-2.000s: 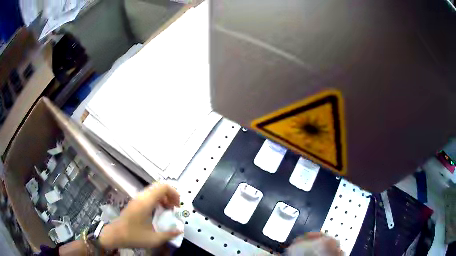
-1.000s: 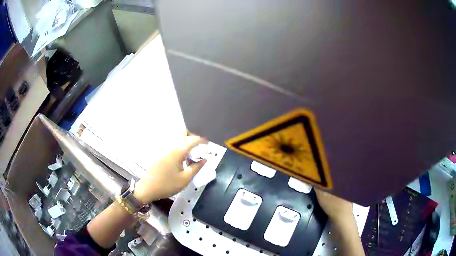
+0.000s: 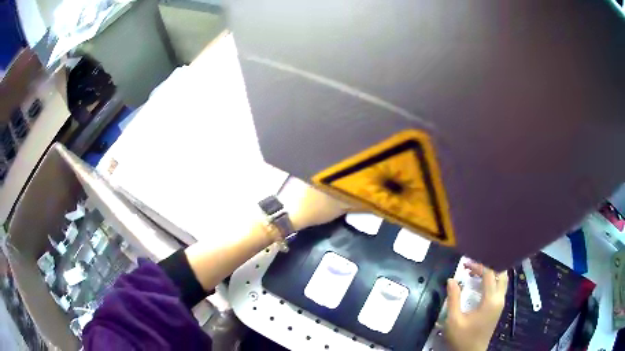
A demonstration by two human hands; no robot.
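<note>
Several white power adapters sit in the black jig (image 3: 342, 312); the two nearest (image 3: 331, 280) (image 3: 384, 305) show whole, and the two behind are partly covered by the laser head. My left hand (image 3: 316, 206) reaches over the jig's back left side; its fingers are hidden behind the laser head, so its hold cannot be seen. My right hand (image 3: 476, 305) is at the jig's right side, palm up, fingers curled around a white adapter (image 3: 470, 284), which is blurred.
The grey laser head (image 3: 342, 130) with a yellow warning triangle hangs low over the jig. A carton of adapters (image 3: 154, 230) is at left. White sheets (image 3: 185, 144) lie behind it. The perforated table (image 3: 274, 312) is under the jig. A steel ruler (image 3: 531, 284) lies on the dark mat at right.
My left hand has moved from beside the carton to the jig's back, under the laser head. My right hand reached under the head and has come back to the jig's right side.
</note>
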